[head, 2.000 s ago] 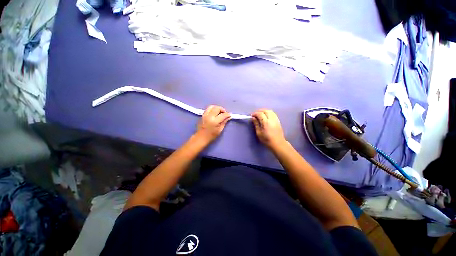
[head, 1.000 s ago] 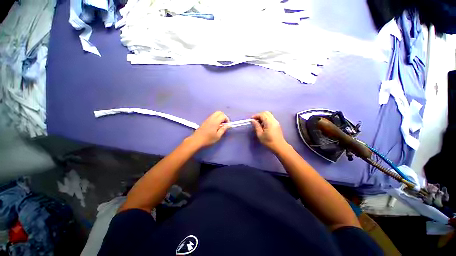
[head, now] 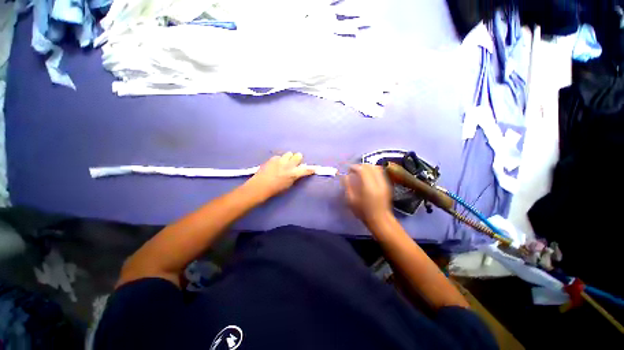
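Note:
A narrow white fabric strip (head: 178, 171) lies almost straight along the near part of the purple-blue cloth-covered table (head: 171, 130). My left hand (head: 279, 172) rests on the strip near its right end and presses it down. My right hand (head: 367, 191) is slightly blurred, just right of the strip's end and in front of the iron's left edge; whether its fingers hold anything is hard to tell. The steam iron (head: 409, 179), with a brown handle, stands flat on the table beside my right hand, its pointed end partly hidden.
A broad heap of white strips (head: 226, 61) lies beyond the working strip. Light blue pieces (head: 65, 27) are at the far left corner. Blue-grey cloth (head: 492, 102) with white strips lies at the right end. The brown hose and blue cable (head: 472, 210) run right from the iron.
The strip has been laid straighter. My right hand has come off the strip's end, close to the iron. My left hand has flattened on the strip. The view has shifted to the right.

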